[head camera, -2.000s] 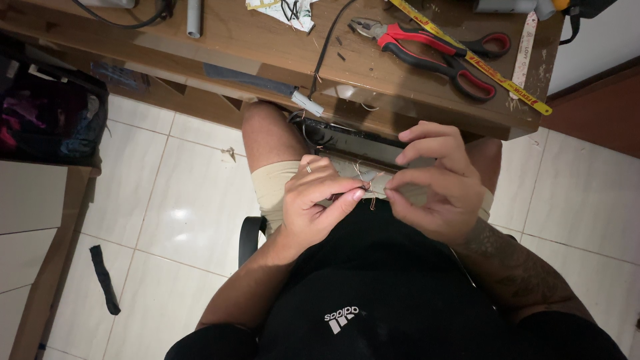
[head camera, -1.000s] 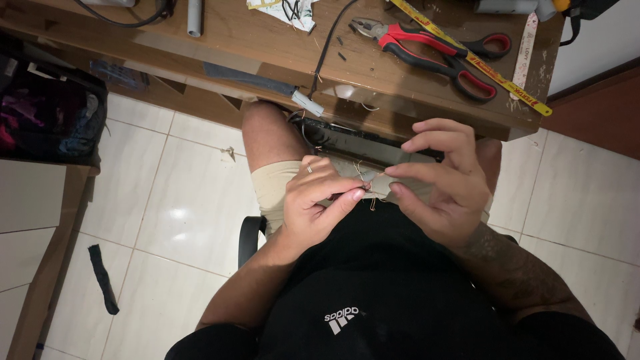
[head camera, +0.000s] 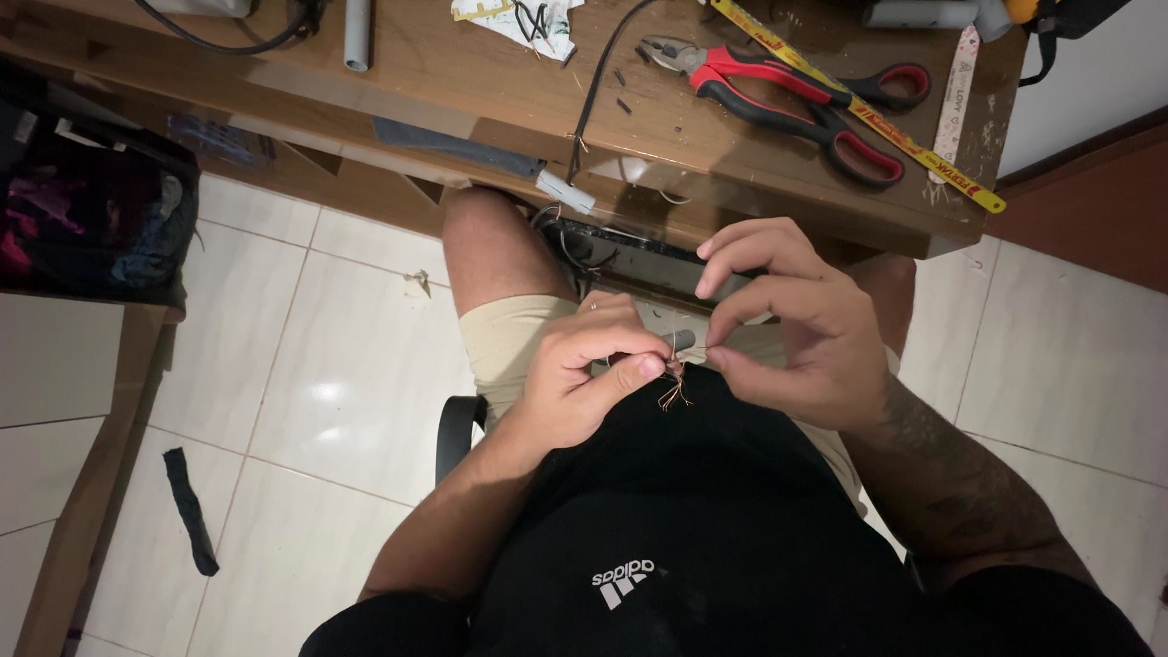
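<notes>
Over my lap, my left hand (head camera: 593, 370) pinches a small piece with frayed copper wire strands (head camera: 675, 392) fanning out below the thumb and forefinger. A short grey tube (head camera: 678, 340) shows just behind those fingertips; whether it is held or lies behind cannot be told. Close on the right, my right hand (head camera: 794, 324) has thumb and forefinger nearly together at the end of a fine strand, its other fingers raised and apart. The rest of the held piece is hidden by the left fingers.
On the wooden desk (head camera: 511, 100) lie combination pliers (head camera: 757, 78), scissors (head camera: 862, 151), a yellow hacksaw blade (head camera: 876, 119), a nail file (head camera: 955, 105), a black cable (head camera: 598, 87) and grey tubes (head camera: 357, 36). A black strip (head camera: 190, 511) is on the tiled floor. A bag (head camera: 91, 201) stands left.
The right hand's thumb and forefinger, wider apart one second ago, have come closer together beside the strands. The left hand stays in place with its grip.
</notes>
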